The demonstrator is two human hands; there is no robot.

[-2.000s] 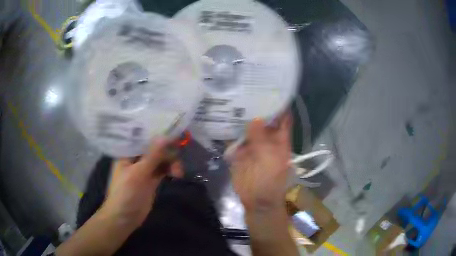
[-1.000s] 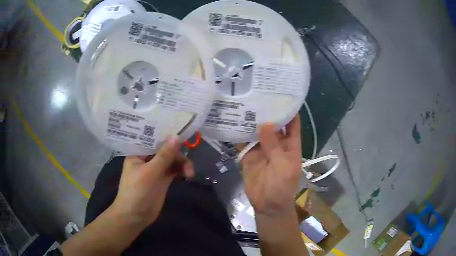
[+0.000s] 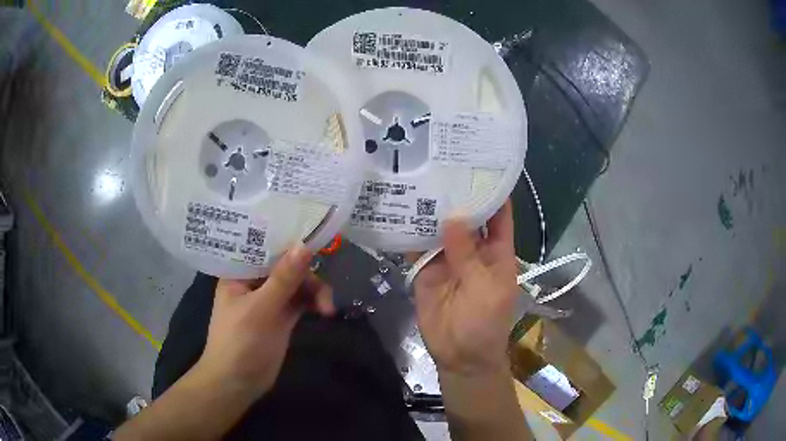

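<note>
My left hand (image 3: pixel 263 314) grips the lower edge of a white translucent component reel (image 3: pixel 179 129), thumb on its face. My right hand (image 3: pixel 465 297) holds a second white reel (image 3: pixel 470 82) by its lower edge. Both reels face me side by side, with printed labels and grey spoked hubs. The left reel overlaps the left edge of the right one. White carrier tape (image 3: pixel 569 274) curls out beside my right hand. Orange-red handles (image 3: pixel 331 245) show partly behind the reels.
The dark green table (image 3: pixel 595 77) lies behind the reels. Another white reel (image 3: pixel 177 43) and a yellow ring (image 3: pixel 119 71) are at its upper left. A grey feeder (image 3: pixel 416 357) lies below centre. Lower right are an open cardboard box (image 3: pixel 582 379) and a blue stool (image 3: pixel 748 372).
Both reels stay held side by side and now look sharper than two seconds ago. Since one second ago they sit slightly lower in the view.
</note>
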